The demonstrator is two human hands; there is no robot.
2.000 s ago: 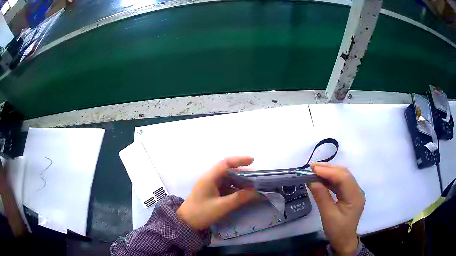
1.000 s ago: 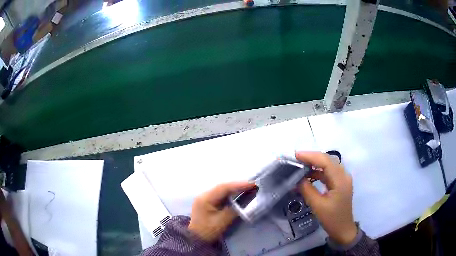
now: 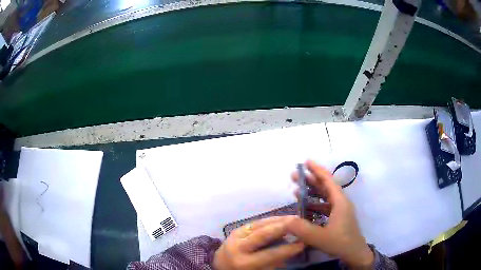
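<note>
A thin grey display frame stands almost edge-on, blurred, above the bench. My right hand holds it between thumb and fingers. My left hand is at its lower end, fingers together; its exact hold is hidden. A dark player housing lies on the white paper under my hands, mostly covered by them; its upper edge shows. A black wrist strap loops out to the right of my right hand.
Two part-built units lie at the far right. A barcode label sheet lies left on the white paper. Another sheet has a pen squiggle. Behind are a pale rail, green belt and post. A person's arm shows far left.
The display frame has turned from a tilted, face-showing position to nearly upright and edge-on. My left hand has moved lower and across the housing. The view has shifted slightly.
</note>
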